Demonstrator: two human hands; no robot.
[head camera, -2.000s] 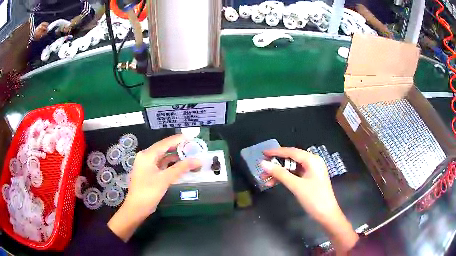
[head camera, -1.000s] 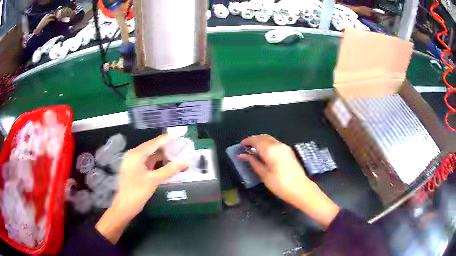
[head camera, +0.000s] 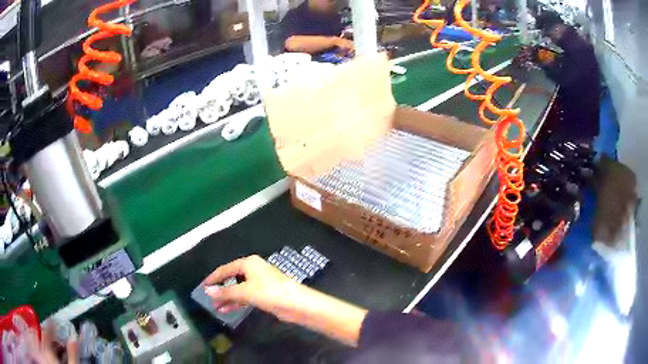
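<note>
My right hand (head camera: 245, 288) is over the grey-blue pad (head camera: 233, 318), fingers bent together. Whether it holds a bearing is unclear. My left hand (head camera: 51, 350) is blurred and cut off at the lower left, among translucent plastic gears (head camera: 92, 340); its grip cannot be made out. The pneumatic press (head camera: 64, 188) stands at the left. Its pale ram (head camera: 121, 288) is above the brass post (head camera: 146, 322) on the metal plate, and no gear shows on the post. Short rows of silver bearings (head camera: 302, 263) lie right of the pad.
An open carton (head camera: 369, 226) of silver bearings stands right of the bearing rows. The red basket (head camera: 20, 328) is cut off at the left. The green conveyor (head camera: 192, 190) runs behind, with white housings (head camera: 206, 106) beyond. Orange coiled hoses (head camera: 509, 181) hang at the right. People are in the background.
The view has turned right. My left hand has left the press with no gear remaining at the post, and is now by the loose gears. My right hand remains over the pad.
</note>
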